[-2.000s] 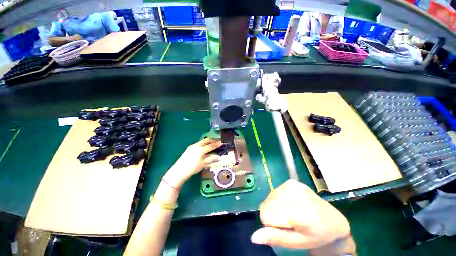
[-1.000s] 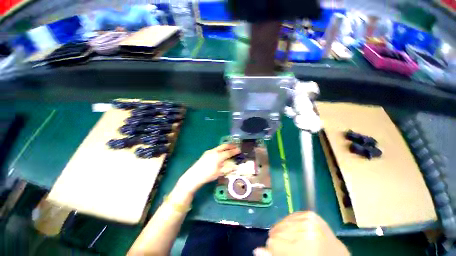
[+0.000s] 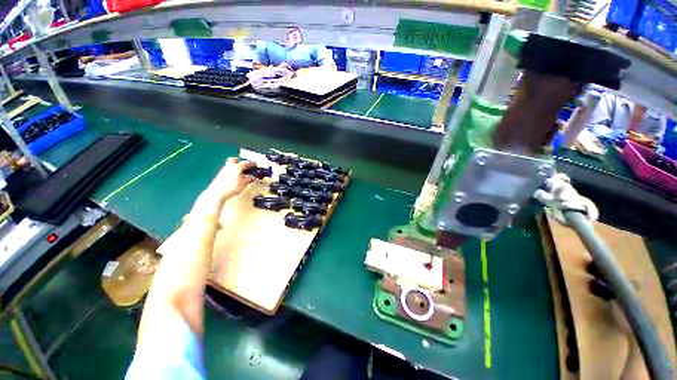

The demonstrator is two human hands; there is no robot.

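My left hand (image 3: 231,178) is at the back left of the left cardboard sheet (image 3: 256,256), its fingertips on a black molded part (image 3: 257,171). Other black molded parts (image 3: 310,194) lie in rows beside it. The toggle press (image 3: 482,197) stands to the right. Its pale fixture (image 3: 404,263) sits on the brown plate, with no black part visible on it. The press lever (image 3: 623,286) slants down to the right edge; its knob is not visible. My right hand is out of the picture.
Right of the press lies another cardboard sheet (image 3: 609,319) with black parts partly behind the lever. A long black tray (image 3: 78,174) and a blue bin (image 3: 48,128) are at the left. A dark raised rail (image 3: 223,119) runs behind. People sit across the line.
The view has swung left. My left hand has moved from the press fixture to a black part on the left cardboard sheet. My right hand has left the picture.
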